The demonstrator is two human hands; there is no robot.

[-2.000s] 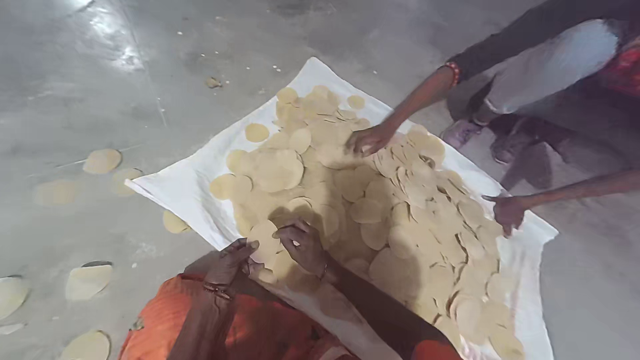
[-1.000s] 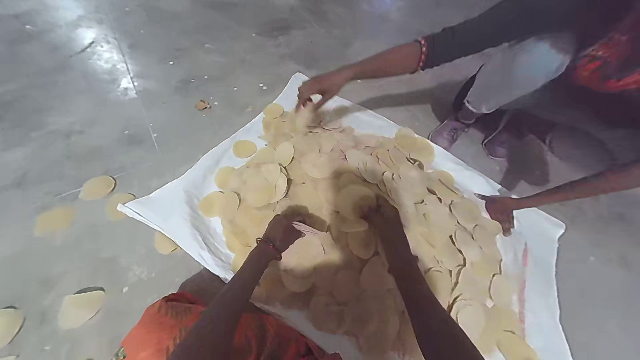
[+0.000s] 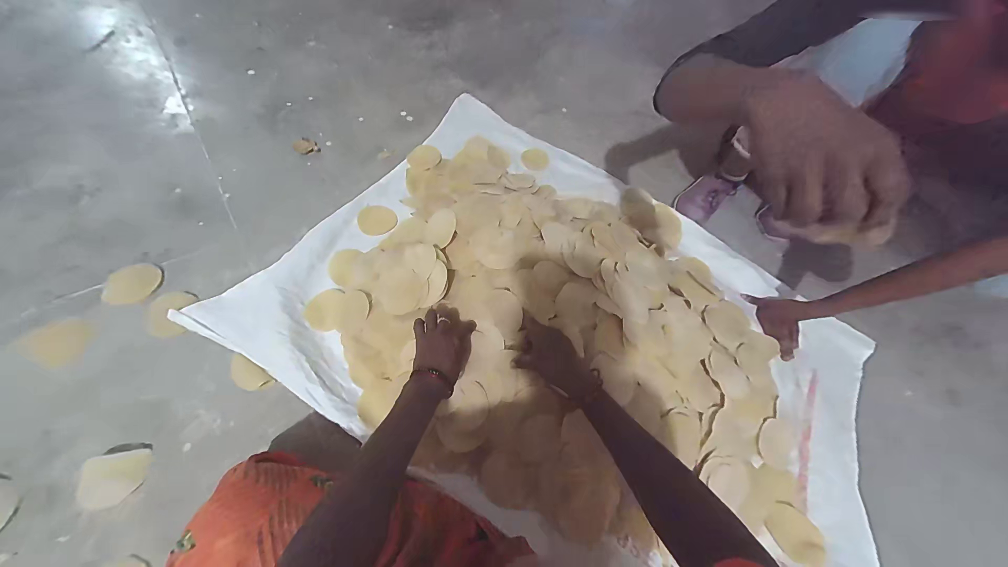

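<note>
A broad heap of thin, round, pale yellow discs (image 3: 496,236) lies on a white cloth (image 3: 291,276) on the floor. My left hand (image 3: 442,343), with a ring and a red bracelet at the wrist, rests palm down on the discs near the middle of the heap. Just right of it, my right hand (image 3: 551,356) reaches into the heap, its fingers partly hidden among the discs. Whether either hand grips a disc cannot be made out.
Another person's hand (image 3: 827,157) hangs at the upper right, close to the camera, with discs under its fingers. That person's other hand (image 3: 780,321) touches the cloth's right edge. Loose discs (image 3: 132,283) lie on the concrete floor (image 3: 236,47) at the left.
Two seconds ago my hands were close together near the cloth's front edge; they are now apart over the heap. The other person's raised hand has moved from the cloth's far corner to the upper right.
</note>
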